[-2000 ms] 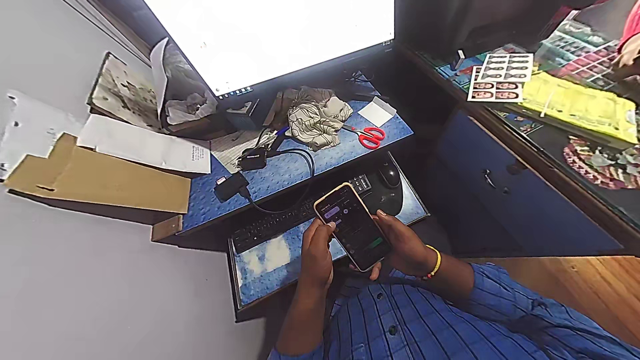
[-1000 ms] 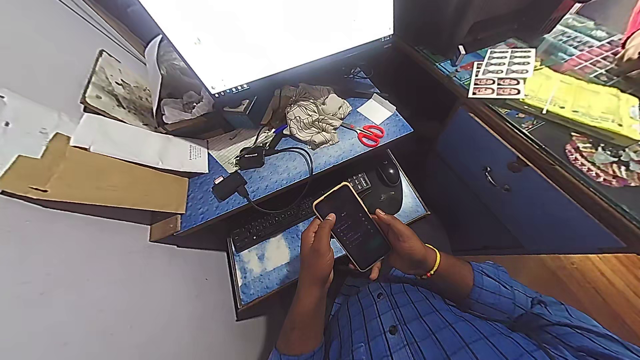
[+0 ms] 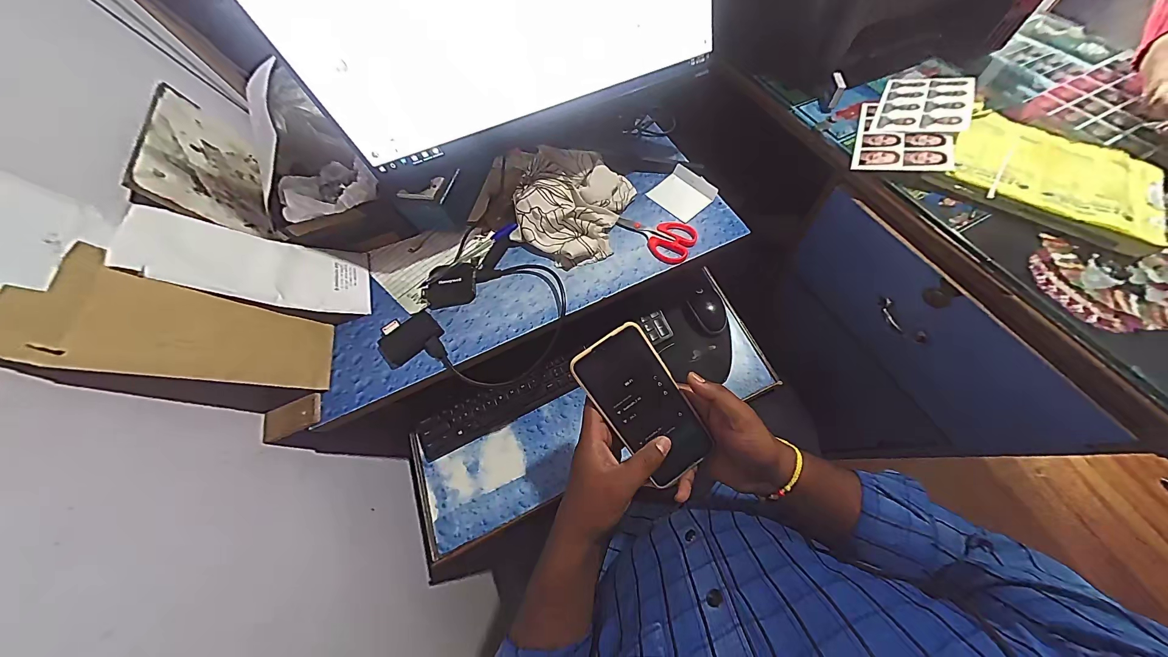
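A smartphone in a pale-edged case (image 3: 639,401) is held upright in front of my shirt, its dark screen towards me. My left hand (image 3: 607,465) grips its left side, with the thumb over the lower part of the screen. Along the lower right edge, my right hand (image 3: 735,433) holds the phone too, with a yellow band on that wrist. Just beyond the phone are a black keyboard (image 3: 493,411) and a black mouse (image 3: 707,315) on the pull-out tray (image 3: 497,470).
Red-handled scissors (image 3: 672,243), a crumpled patterned cloth (image 3: 570,205) and a black adapter with cable (image 3: 411,338) lie on the blue desk below a monitor (image 3: 493,64). Cardboard (image 3: 182,315) stands left. Photo sheets (image 3: 903,151) and a yellow packet (image 3: 1058,173) lie right, near another person's hand (image 3: 1157,82).
My left thumb has moved down over the lower screen. The phone's display has changed from coloured patches two seconds ago to a mostly dark page with small text.
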